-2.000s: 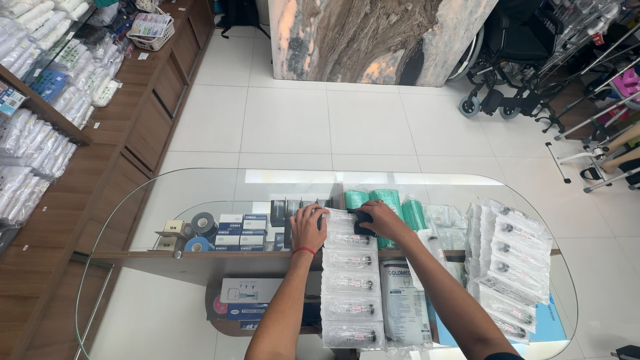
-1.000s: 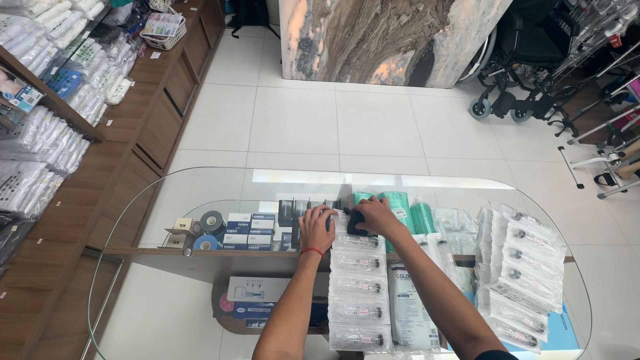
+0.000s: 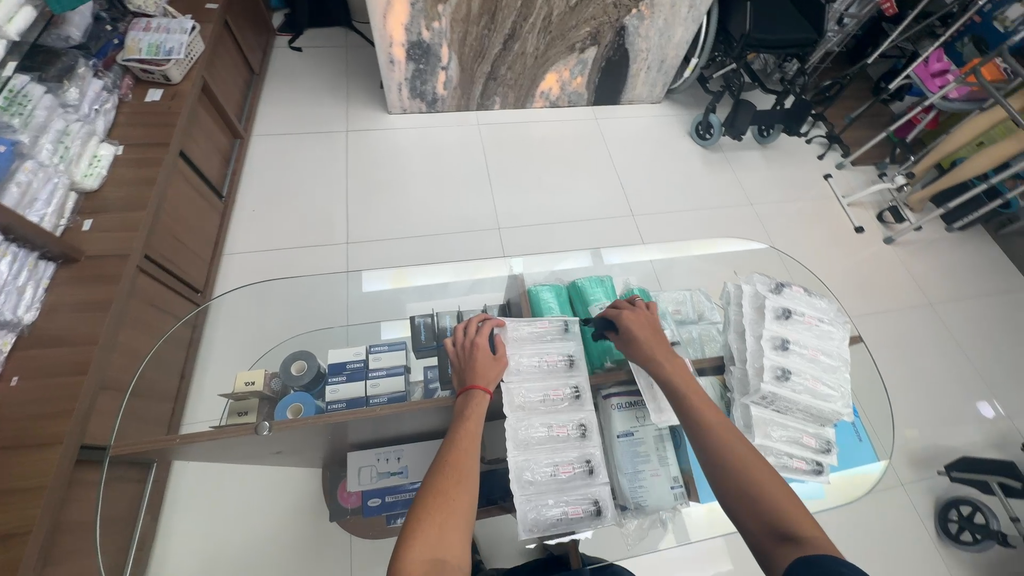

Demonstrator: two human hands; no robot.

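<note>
A connected strip of clear-and-white packaged syringes [image 3: 556, 432] lies lengthwise on the glass tabletop. My left hand [image 3: 475, 352], with a red string on its wrist, presses on the strip's top left corner; a small dark thing shows under its fingers. My right hand [image 3: 632, 330] holds a black object [image 3: 598, 326], whose kind I cannot tell, just right of the strip's top edge. Under my right wrist is a white packet or paper strip [image 3: 658, 396]. Further right, a stack of similar syringe strips [image 3: 800, 360] rests on the glass.
The oval glass table [image 3: 320, 280] has a shelf below with tape boxes [image 3: 346, 378], tape rolls [image 3: 301, 372], green packs [image 3: 550, 300] and a glove-type pack [image 3: 640, 448]. Wooden cabinets [image 3: 184, 200] stand left, a marble-patterned counter [image 3: 528, 56] ahead, a wheelchair [image 3: 768, 72] and walking frames [image 3: 920, 160] right.
My right hand has moved right, off the strip's top edge, with the black object in it. My left hand stays at the top left corner.
</note>
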